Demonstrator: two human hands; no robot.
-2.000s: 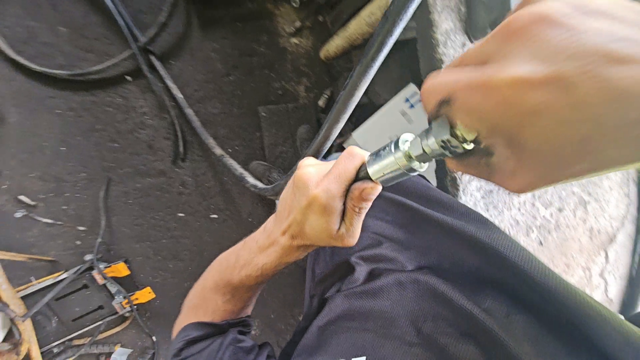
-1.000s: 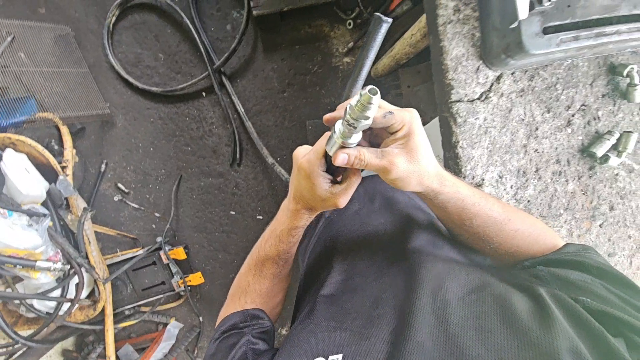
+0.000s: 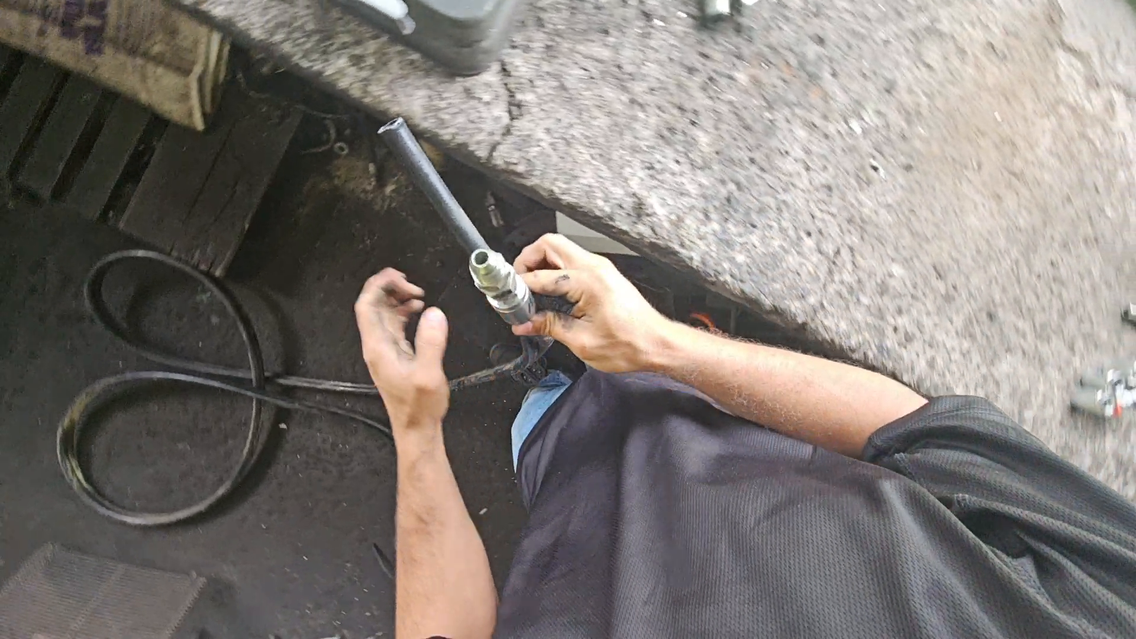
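Observation:
My right hand [image 3: 596, 311] grips a silver metal hose fitting [image 3: 501, 286] between thumb and fingers, its threaded open end tilted up and toward the left. Left of it, my left hand [image 3: 401, 351] is raised with the thumb apart from curled fingers, touching nothing; its fingertips look dirty. Behind the fitting a straight piece of black rubber hose [image 3: 435, 191] slants up to the left, with its cut end showing. Whether that piece joins the fitting is hidden. More black hose [image 3: 324, 385] runs from below the hands to the left.
A rough stone-like ledge [image 3: 799, 195] crosses the upper right, bearing a dark plastic case [image 3: 461, 35] and metal fittings [image 3: 1105, 390]. The hose lies in loops on the dark floor [image 3: 311, 515]. At the upper left are wooden slats [image 3: 195, 177] and cardboard [image 3: 115, 58]; a mesh panel [image 3: 102, 595] lies lower left.
My left hand has let go of the hose and fitting and moved away to the left. My right hand still holds the fitting. The view has turned markedly toward the ledge.

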